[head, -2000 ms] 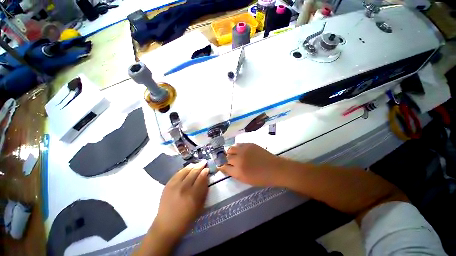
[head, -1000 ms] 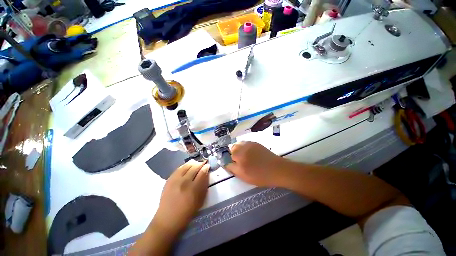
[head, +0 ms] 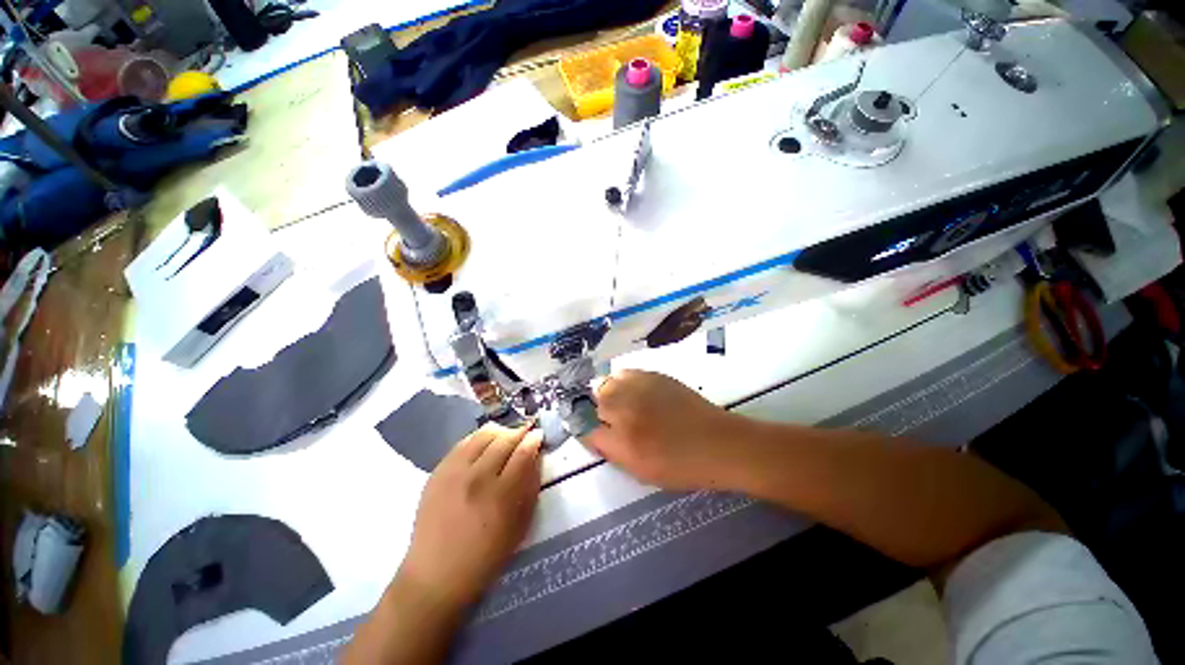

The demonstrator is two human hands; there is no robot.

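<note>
A small dark grey cloth piece [head: 429,429] lies on the white table, its right end under the presser foot and needle cluster [head: 535,396]. My left hand [head: 481,487] lies on the piece's right end, fingertips at the front left of the foot. My right hand [head: 656,426] is at the right of the needle, fingers bent and thumb close to a small bit of grey cloth. The metal parts hide most of what its fingertips touch. Two curved dark grey panels lie left of the needle, an upper one [head: 302,377] and a lower one [head: 234,572] with small dark scraps on it.
The white machine head [head: 728,195] spans the upper right. A white box-shaped device [head: 228,312] stands upper left. Red-orange scissors [head: 1072,325] lie at the right end. A ruler strip [head: 650,520] runs along the front edge. Behind are a yellow tray [head: 587,81] and thread cones [head: 637,98].
The whole view has shifted slightly. Both hands stay at the needle in nearly the same places, and the cloth piece shows no clear movement.
</note>
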